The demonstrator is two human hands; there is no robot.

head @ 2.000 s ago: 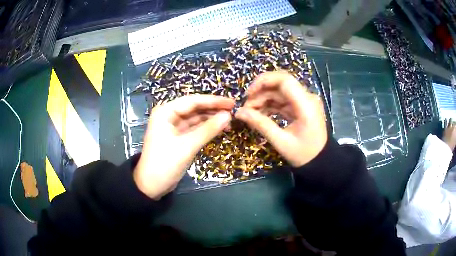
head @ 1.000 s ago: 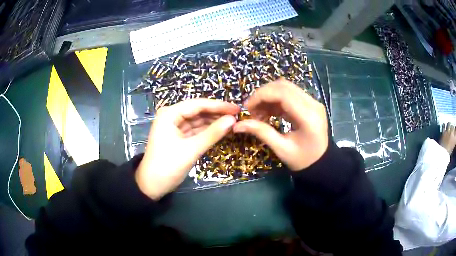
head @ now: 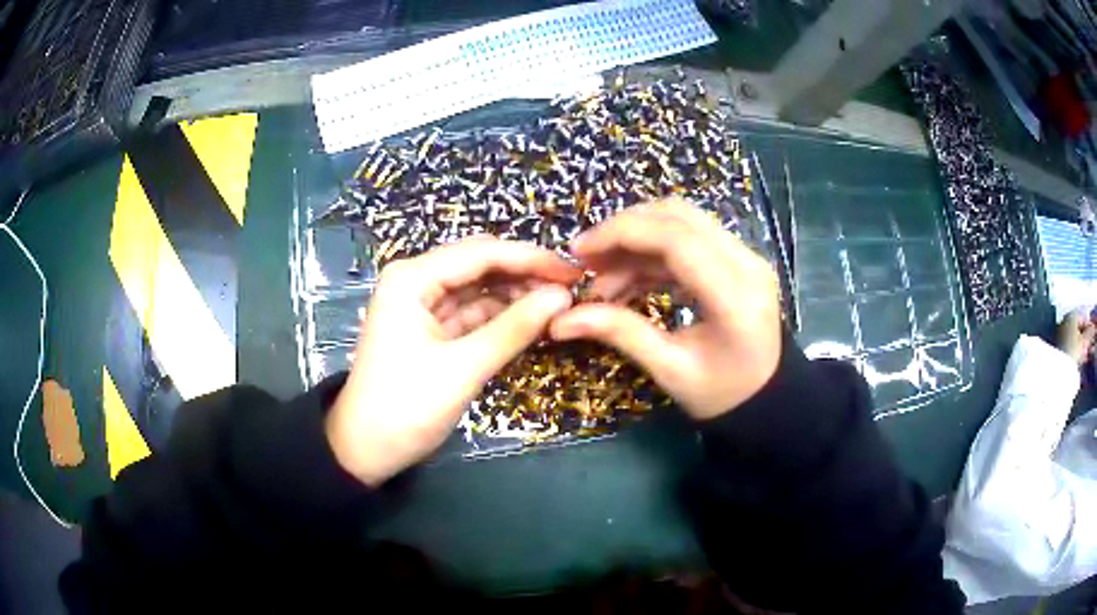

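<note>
My left hand and my right hand meet at the fingertips above the piles. Between the fingertips is a tiny dark-and-silver part, mostly hidden, its type unreadable. Both hands seem to hold it. Below them lies a pile of small gold parts, partly covered by the hands. Behind them spreads a wider pile of black-and-silver parts with some gold ends. A clear plastic tray lies under the piles.
An empty clear blister tray lies to the right, with a dark parts pile beyond it. A printed sheet lies behind. Hazard tape, a white cord and an orange-brown scrap are left. A person's white sleeve is right.
Both hands stay over the piles, fingertips together, slightly lower than two seconds ago. The finger positions around the tiny part have shifted a little.
</note>
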